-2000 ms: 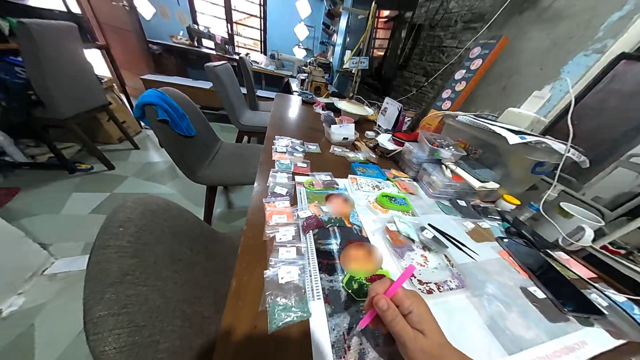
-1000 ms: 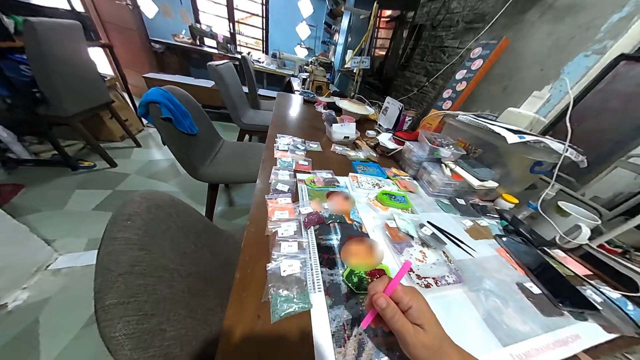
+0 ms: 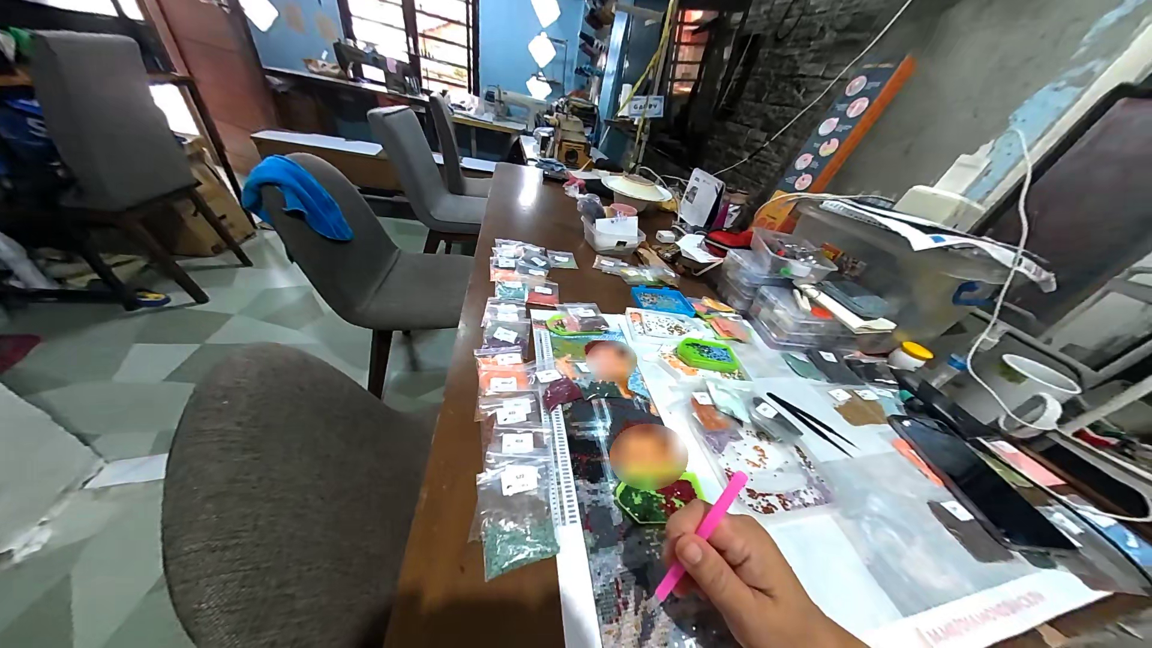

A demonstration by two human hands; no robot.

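My right hand grips a pink diamond-painting pen between thumb and fingers, its tip down at the lower part of a diamond-painting canvas. Just above the hand, a green tray holding green and dark red beads rests on the canvas. Another green tray lies farther up on white paper. Labelled zip bags of beads line the canvas's left side. Black tweezers lie right of a clear bag with scattered beads. My left hand is out of view.
A black phone and a white mug are at the right. Stacked clear plastic boxes and a blue tray stand farther back. Along the table's left edge are grey chairs, one with a blue cloth over its back.
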